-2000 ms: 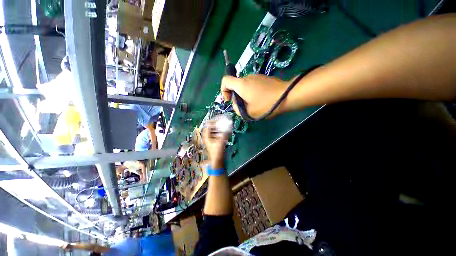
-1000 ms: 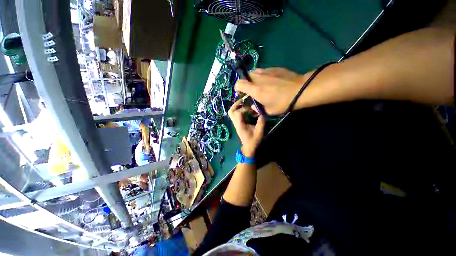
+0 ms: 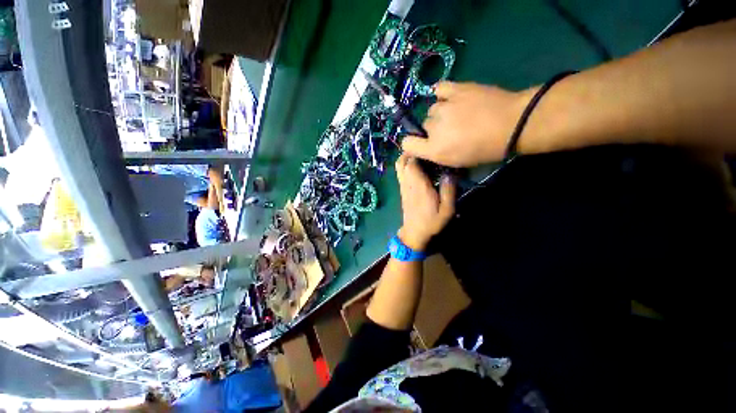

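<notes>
My right hand (image 3: 468, 125) comes in from the upper right and grips a dark soldering iron (image 3: 407, 121), its tip over the ring boards. My left hand (image 3: 425, 202), with a blue wristband, is just below it in the picture. Its thumb and fingers are around a small dark part (image 3: 442, 171), probably a wound stator, mostly hidden by the hands at the bench edge. Green ring circuit boards (image 3: 367, 197) with white, black and red lead wires lie in a long tangled pile beside both hands.
Coppery stators (image 3: 278, 278) stand on a cardboard sheet (image 3: 313, 270) on the green bench (image 3: 375, 242). Open cardboard boxes (image 3: 440, 298) are below the bench edge. A black cord loops around my right wrist. Another person's arm (image 3: 215, 192) is across the bench.
My left hand has moved from over the pile near the stators to beside my right hand at the bench edge. Since a second ago, the hands have closed together around the dark part.
</notes>
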